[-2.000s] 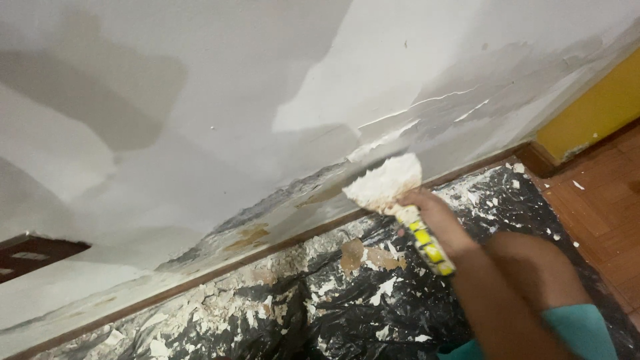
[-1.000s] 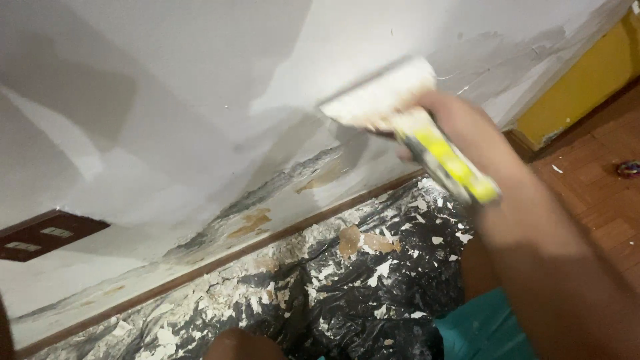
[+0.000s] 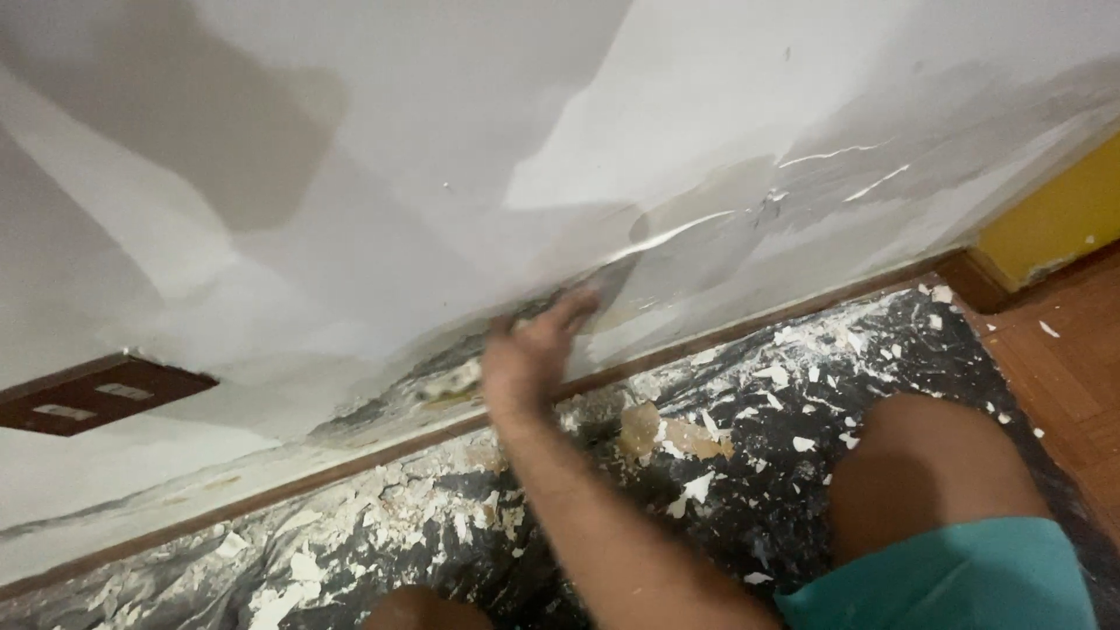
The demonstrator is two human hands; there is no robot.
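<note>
My right hand (image 3: 534,359), blurred, is against or just in front of the lower wall (image 3: 682,297), its fingers toward the damaged strip. No tool shows in it; a dark patch on the wall beside its fingertips looks like shadow. Around it the paint is cracked and peeling, with a raised, curled white edge of paint (image 3: 674,232) to the right of the fingers and a dark, rough bare area (image 3: 394,398) to the left. My left hand is out of view. The putty knife seen earlier does not show.
Black plastic sheeting (image 3: 761,516), strewn with paint flakes, covers the floor along the wooden baseboard (image 3: 350,477). A brown outlet plate (image 3: 96,394) sits on the wall at left. My bent knees are at the bottom. A yellow surface (image 3: 1050,210) and wooden floor (image 3: 1067,367) lie at right.
My right hand, which held a putty knife with a yellow-marked handle against the wall, has moved left and down; the knife is no longer seen. A curled paint edge shows near the fingers.
</note>
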